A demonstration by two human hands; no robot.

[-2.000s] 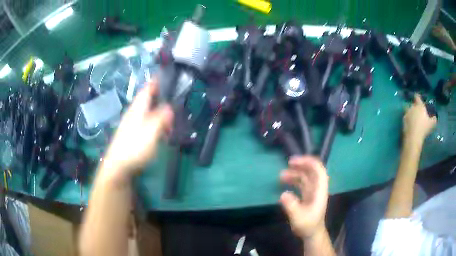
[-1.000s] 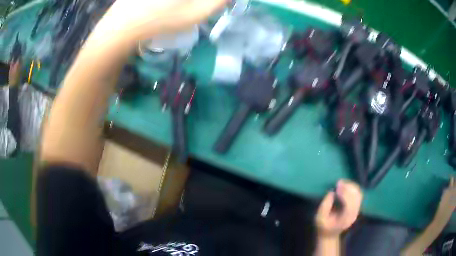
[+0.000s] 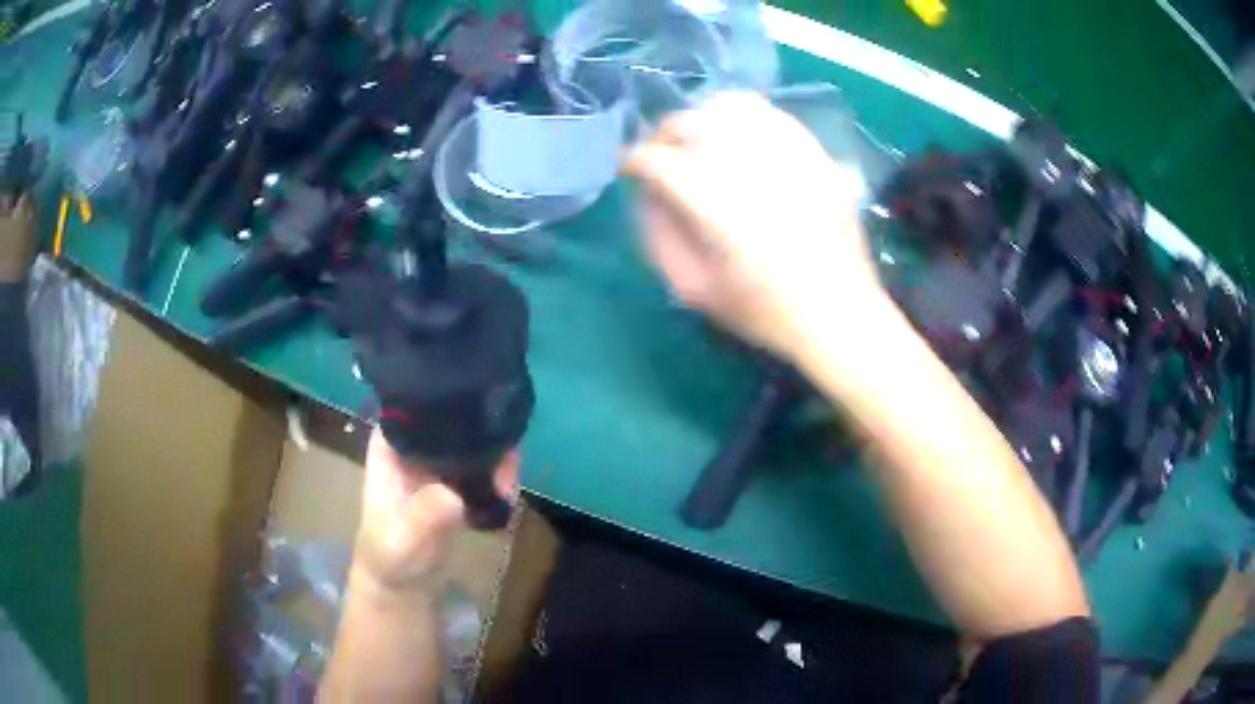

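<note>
My left hand [image 3: 413, 525] is closed around the handle of a black housing unit [image 3: 454, 365], low in front of me at the bench's near edge. The wide black head is above the hand, and a slim black stem points away from me. My right hand [image 3: 736, 206] is over the bench at a pile of translucent curved bands [image 3: 640, 58]. Its fingertips are close to the right side of one pale band [image 3: 551, 149]. The hand is blurred, and I cannot tell whether it touches or grips a band.
Black units with handles are heaped on the green bench [image 3: 592, 371] at left [image 3: 275, 96] and right [image 3: 1060, 289]. A black handle lies below my right forearm. Below the bench stands an open cardboard box [image 3: 186, 509] with clear bags. Another person's hand [image 3: 1225, 612] is at lower right.
The view has shifted left. My left hand has come back from its far reach and now holds a black unit. My right hand has moved from the near edge up to the bands.
</note>
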